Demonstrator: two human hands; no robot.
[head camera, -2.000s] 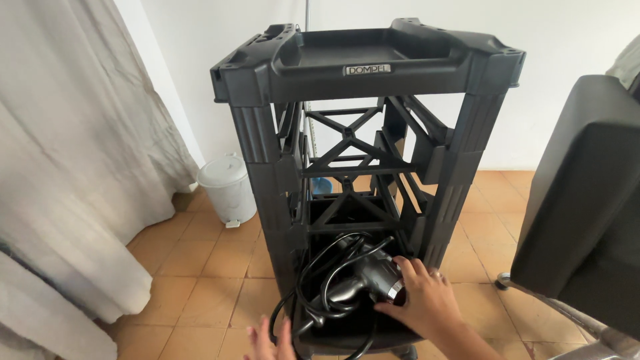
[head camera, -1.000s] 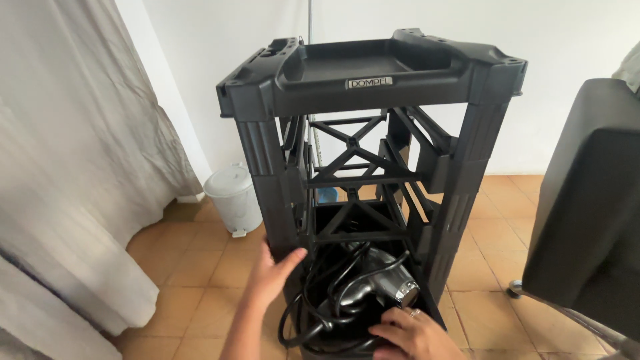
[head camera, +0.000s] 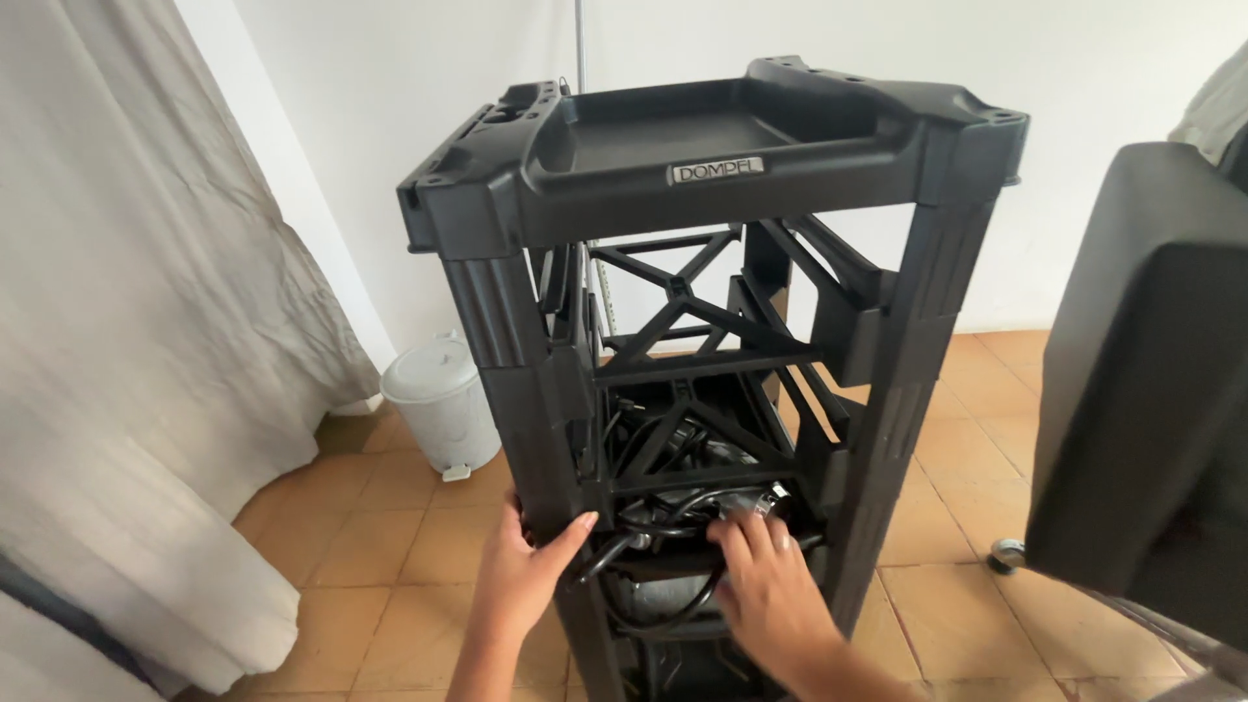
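A black plastic salon trolley (head camera: 717, 200) of the Dompel brand stands in front of me. My left hand (head camera: 531, 565) grips its front left post, thumb toward me. A hair dryer (head camera: 756, 502) with a shiny nozzle end lies in a lower drawer, and its black cable (head camera: 673, 624) loops over the front. My right hand (head camera: 765, 575) is at the drawer's front, fingers bent against the dryer and cable; its hold is partly hidden. More dark cords and a plug (head camera: 629, 403) show farther back in the drawer.
A white pedal bin (head camera: 444, 405) stands on the tiled floor at left, beside a long grey curtain (head camera: 156, 273). A black padded chair (head camera: 1136, 390) with a caster is at right. A white wall is behind the trolley.
The drawer with the dryer and cords has slid back into the trolley. My left hand, lower near the drawer two seconds ago, is now on the post.
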